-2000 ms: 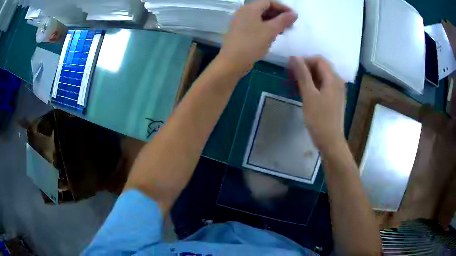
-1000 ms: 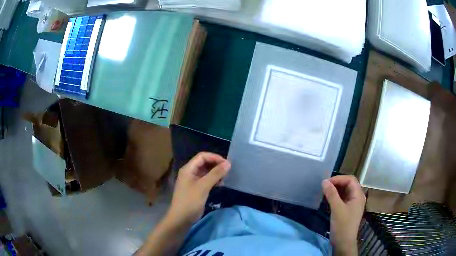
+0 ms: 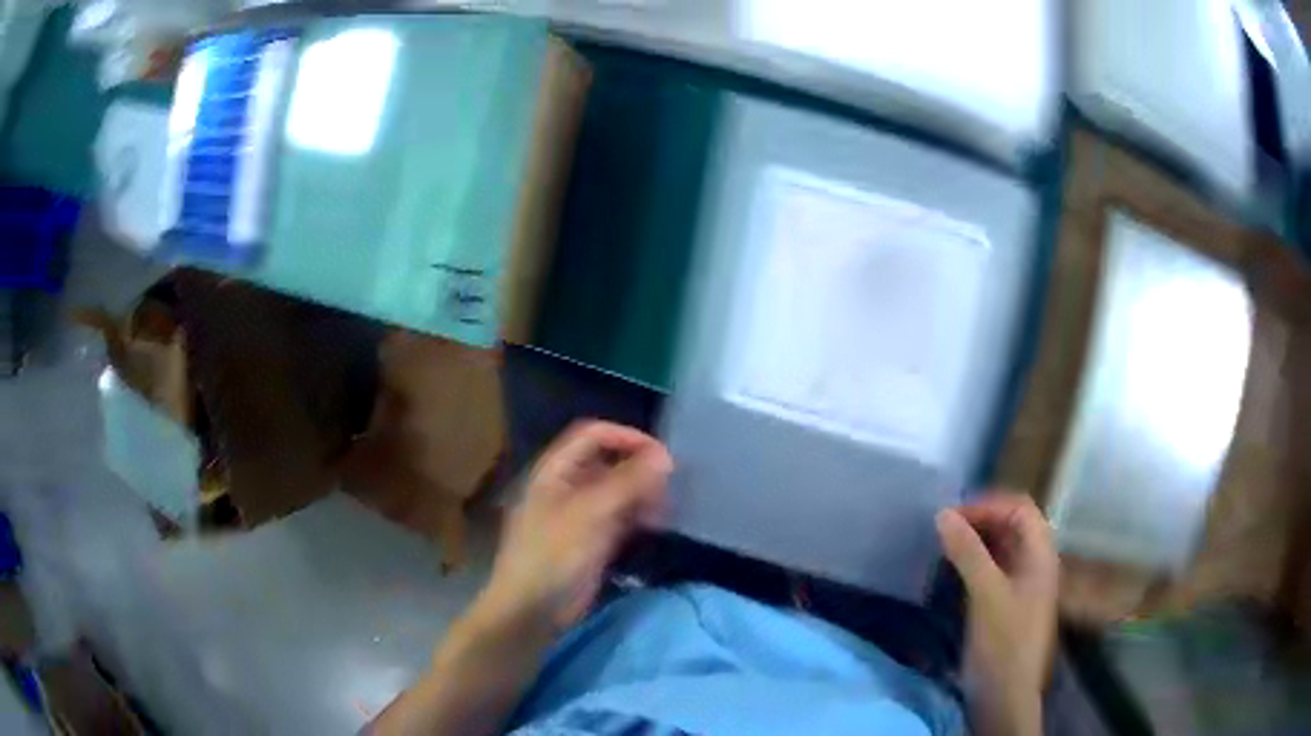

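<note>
A milky translucent sheet, like EVA film (image 3: pixel 820 496), lies in front of me over the glass, with the pale square with white border (image 3: pixel 870 309) showing through it. My left hand (image 3: pixel 590 503) is at the sheet's near left edge, thumb and fingertips pinched together on it. My right hand (image 3: pixel 1004 568) is at the near right corner, thumb and finger close together at the edge. The picture is blurred, so how firmly the right fingers hold the sheet is unclear.
At left, a blue cell string (image 3: pixel 223 144) lies on a pale green board stack (image 3: pixel 403 187). White sheet piles (image 3: pixel 906 58) line the back. A glass stack (image 3: pixel 1157 388) lies on brown paper (image 3: pixel 1042 431) at right. An open cardboard box (image 3: pixel 288 417) stands on the floor at left.
Two seconds ago both hands were at the back pile and the glass was uncovered; now the milky sheet covers it. Since one second ago the hands have barely moved and the view has shifted slightly.
</note>
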